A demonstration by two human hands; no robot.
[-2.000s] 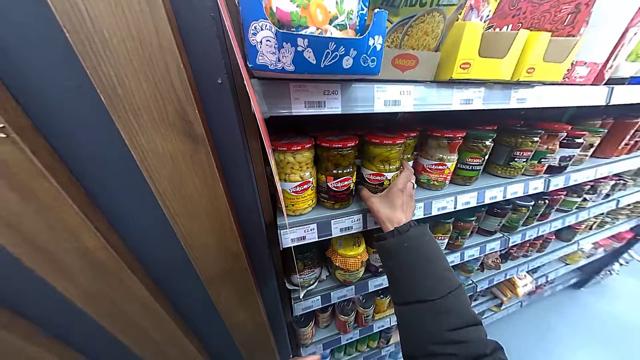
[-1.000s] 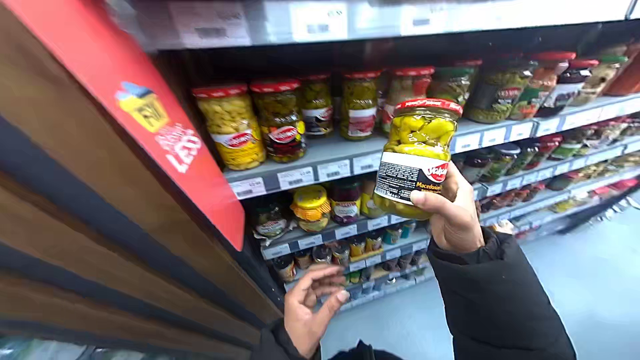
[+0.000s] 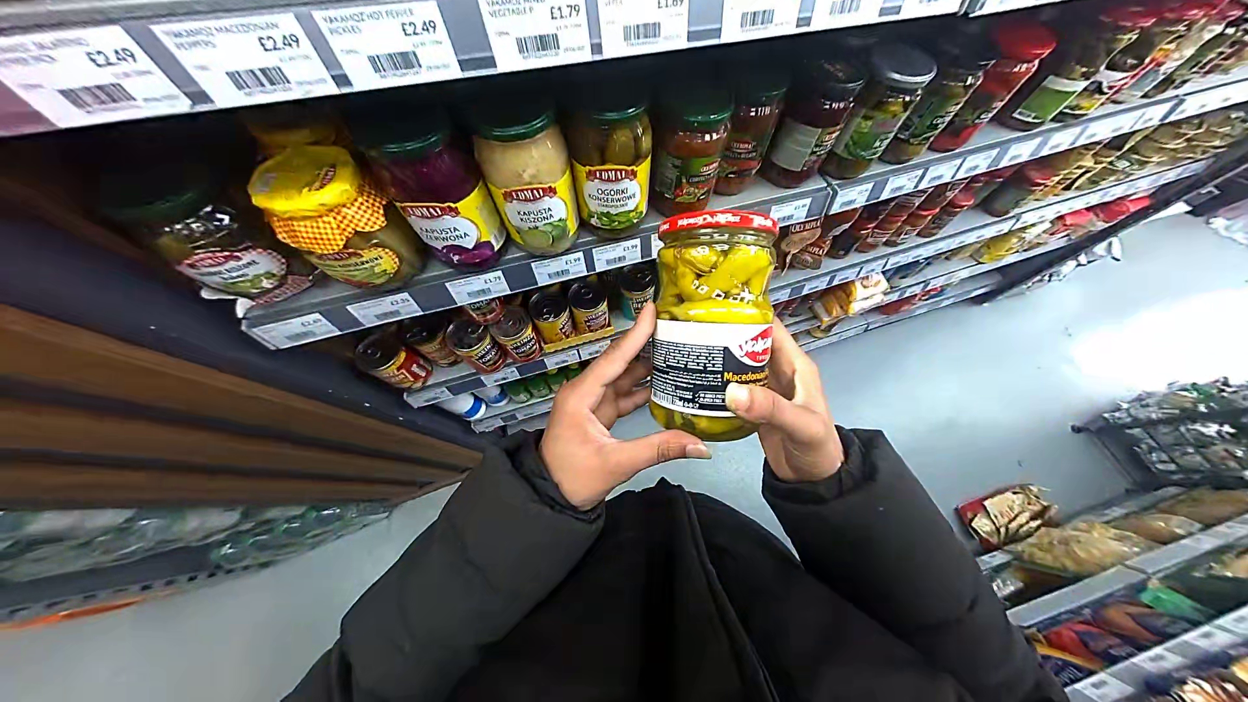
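Observation:
A glass jar of pickled yellow-green peppers (image 3: 717, 292) with a red lid stands upright, slightly right of the middle of the head view. My right hand (image 3: 795, 405) grips it from the right, its thumb across the front label; the fingers behind the jar are hidden. At the jar's left side is my left hand (image 3: 604, 409), thumb and fingers spread apart. Its fingertips come close to the glass, and whether they touch it I cannot tell. The label bears printed writing and faces me.
A shelf edge with price tags (image 3: 478, 285) runs behind the jar, carrying jars of pickles (image 3: 609, 175). Below it stand small tins (image 3: 473, 343). Wooden slats (image 3: 195, 400) are at the left. More shelving with bagged goods (image 3: 1082, 551) stands at the lower right, across the grey floor (image 3: 936, 409).
My right hand took the jar from the upper shelf and now holds it before me. My left hand has come up beside the jar. The view has tilted down.

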